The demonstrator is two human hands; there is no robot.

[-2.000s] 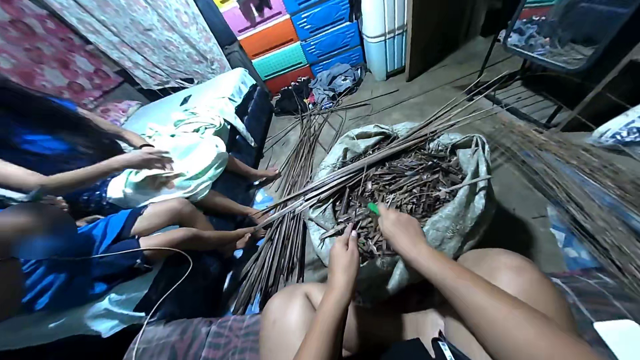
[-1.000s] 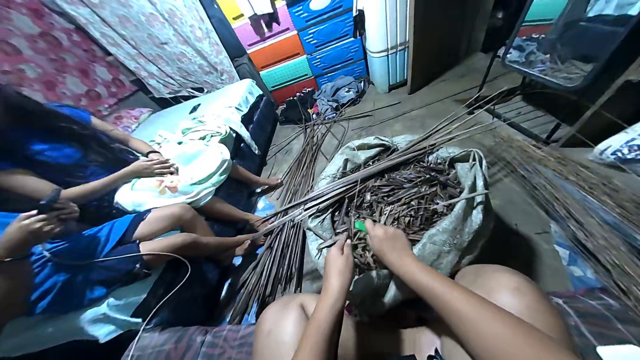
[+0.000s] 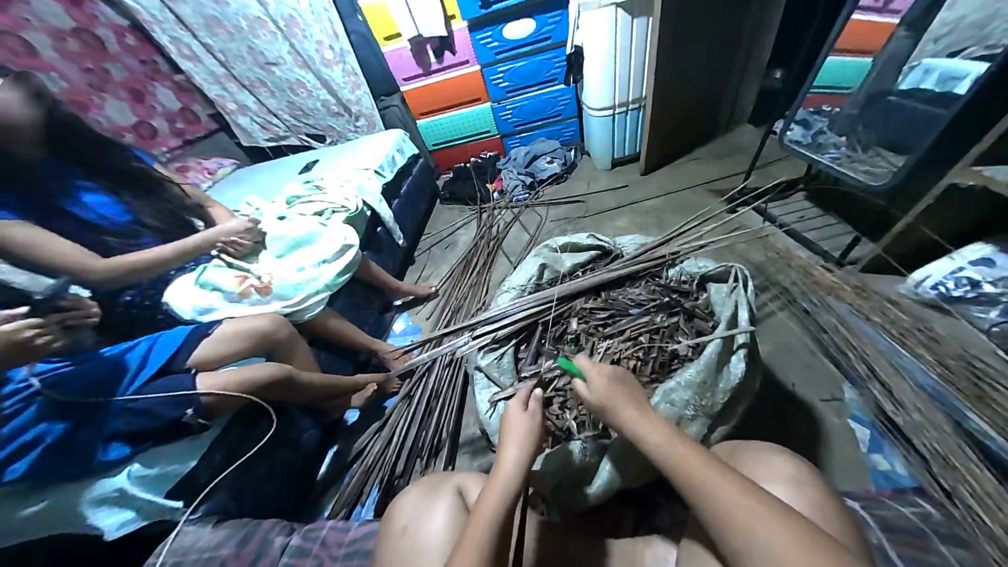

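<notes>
My right hand (image 3: 610,390) is closed on a green-handled tool (image 3: 568,366), likely a knife; its blade is too small to make out. Close by on the left, my left hand (image 3: 522,417) grips a thin dark strip, perhaps a palm leaf midrib, whose lower part (image 3: 520,524) hangs between my legs. Both hands are over the near side of an open woven plastic sack (image 3: 720,378) filled with short brown leaf scraps (image 3: 630,331). A bundle of long thin sticks (image 3: 543,295) lies across the sack's mouth.
More long strips (image 3: 425,394) lie on the floor left of the sack, and a large pile of thin sticks (image 3: 906,370) is at the right. Two people sit at the left, their bare feet (image 3: 390,358) near the strips. Clothes (image 3: 539,165) lie by the plastic drawers (image 3: 528,75); a mirror (image 3: 882,94) stands at the right.
My hands stay close together over the sack, with the green handle still in the right one. The farther person's hands have shifted over the pale cloth.
</notes>
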